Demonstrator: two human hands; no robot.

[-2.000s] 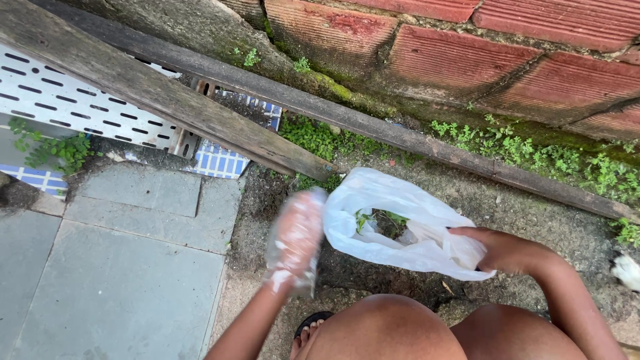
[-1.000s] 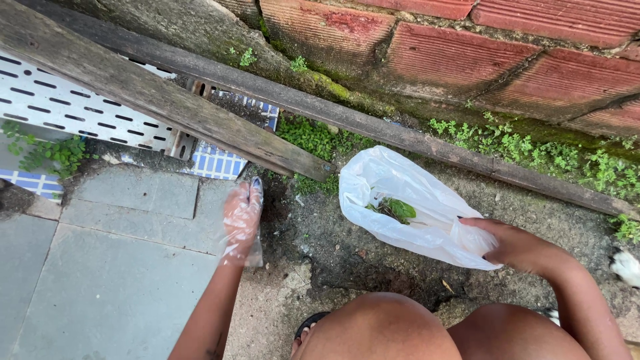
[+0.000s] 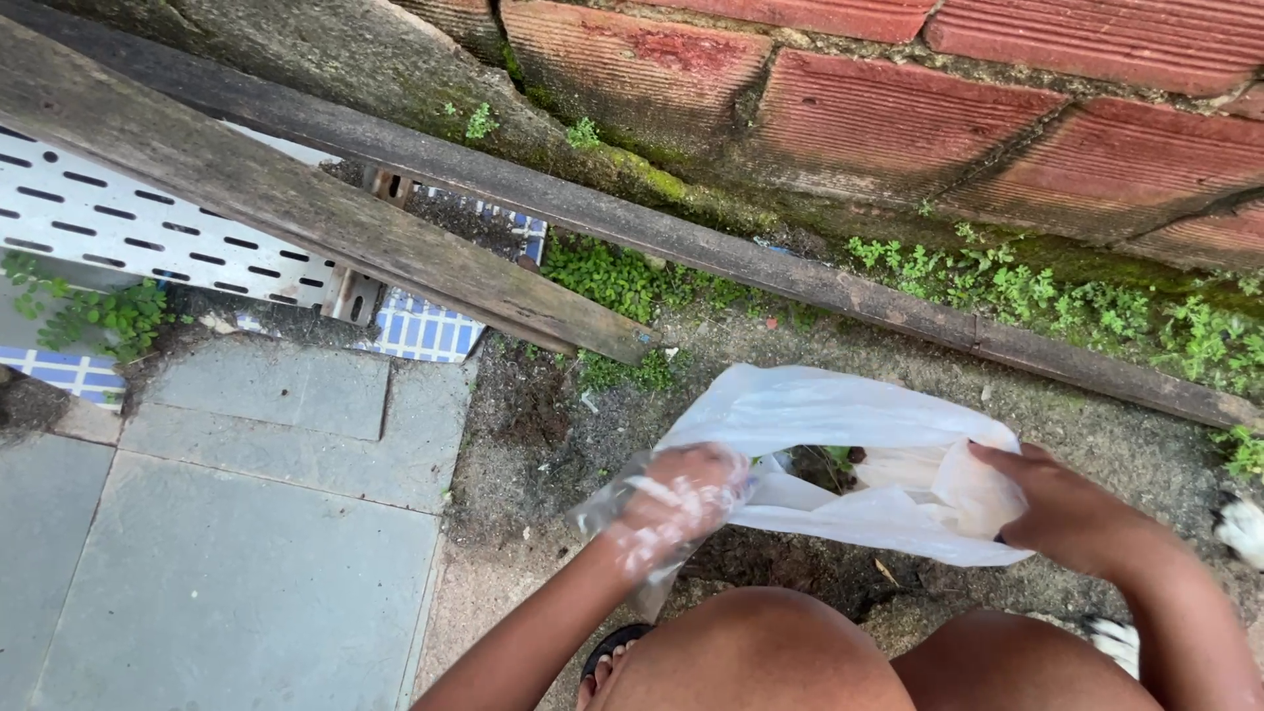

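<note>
A white plastic bag (image 3: pixel 849 405) is spread with its mouth facing up, and some green weeds and dark soil (image 3: pixel 829 466) show in its opening. My right hand (image 3: pixel 1057 509) grips the bag's right rim between thumb and fingers. My left hand (image 3: pixel 691 489), in a loose clear plastic glove, is at the left edge of the bag's mouth; its fingertips are blurred and partly hidden by the bag, so whether they hold anything is unclear.
Two weathered wooden boards (image 3: pixel 296 212) lie along a red brick wall (image 3: pixel 899 128). Green weeds (image 3: pixel 1047 296) grow at its foot. A perforated white metal sheet (image 3: pixel 148 222) and grey floor tiles (image 3: pixel 247 573) are at left. Black-and-white fur (image 3: pixel 1239 528) shows at the right edge.
My left hand has moved right, from over the grey tiles to the bag's mouth. My right hand still holds the bag's rim.
</note>
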